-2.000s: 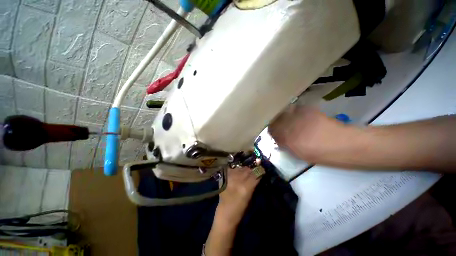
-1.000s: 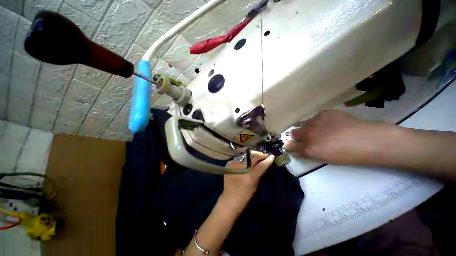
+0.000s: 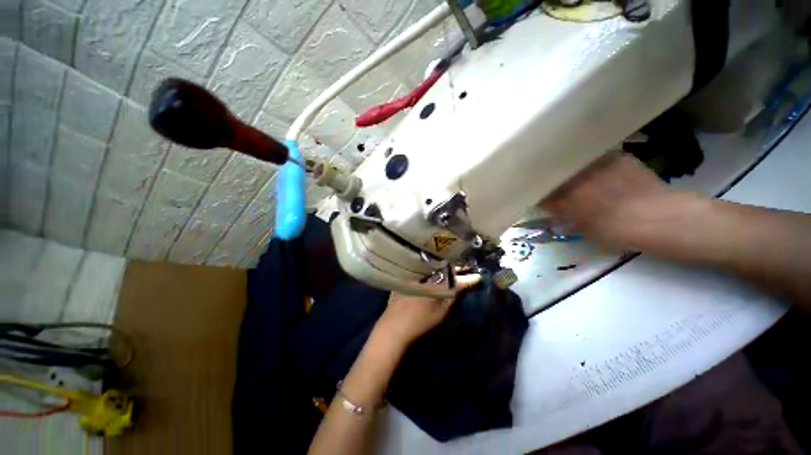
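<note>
Navy fabric lies under the needle end of the cream sewing machine and hangs down to its left. My left hand is on the fabric beside the presser foot, thumb and fingers closed on its edge; the fingertips are partly hidden by the machine's guard. A ribbed brassy block sits beside the foot. My right hand is blurred at the underside of the machine arm, its fingers partly hidden, so its grip is unclear. A small blue item lies on the bed below it.
A dark-red screwdriver sticks out at the head end, near the lamp's light blue sleeve. A red-handled tool lies on the machine. Dark scraps lie beyond my right hand. Cardboard and a yellow plug are at left.
My right hand has moved away from the needle area, further along the machine arm, uncovering the bed. My left hand stays by the foot. The fabric's near edge has shifted, and the camera view has moved.
</note>
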